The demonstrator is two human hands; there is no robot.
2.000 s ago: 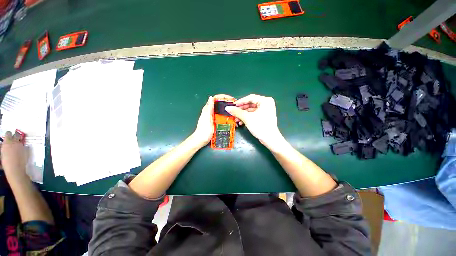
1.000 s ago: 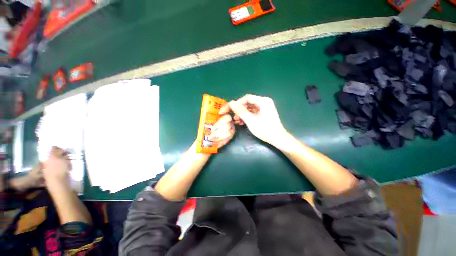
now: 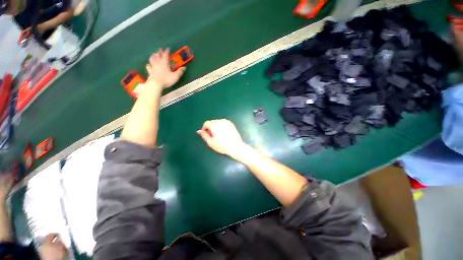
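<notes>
My left hand [image 3: 163, 71] is stretched over the green conveyor, seen from its back. An orange handheld unit [image 3: 182, 58] with a dark window lies at its right side, between thumb and fingers; whether they grip it is unclear. Another orange unit [image 3: 133, 83] lies on the belt left of my left wrist. My right hand [image 3: 222, 136] is above the green bench with its fingers curled; whether it holds anything is hidden. A single black insert [image 3: 260, 116] lies on the bench right of my right hand, beside a large pile of black parts [image 3: 350, 81].
A pale rail [image 3: 231, 72] divides bench and belt. White sheets [image 3: 81, 188] lie at the left, near a neighbour's hand [image 3: 53, 249]. More orange units [image 3: 44, 147] are on the belt. A brown carton [image 3: 391, 208] is below the bench; a blue sleeve [image 3: 431, 157] is at the right.
My left hand has moved with the unit from above the bench forward and left to the belt. My right hand has separated from it and stays above the bench. The view has turned.
</notes>
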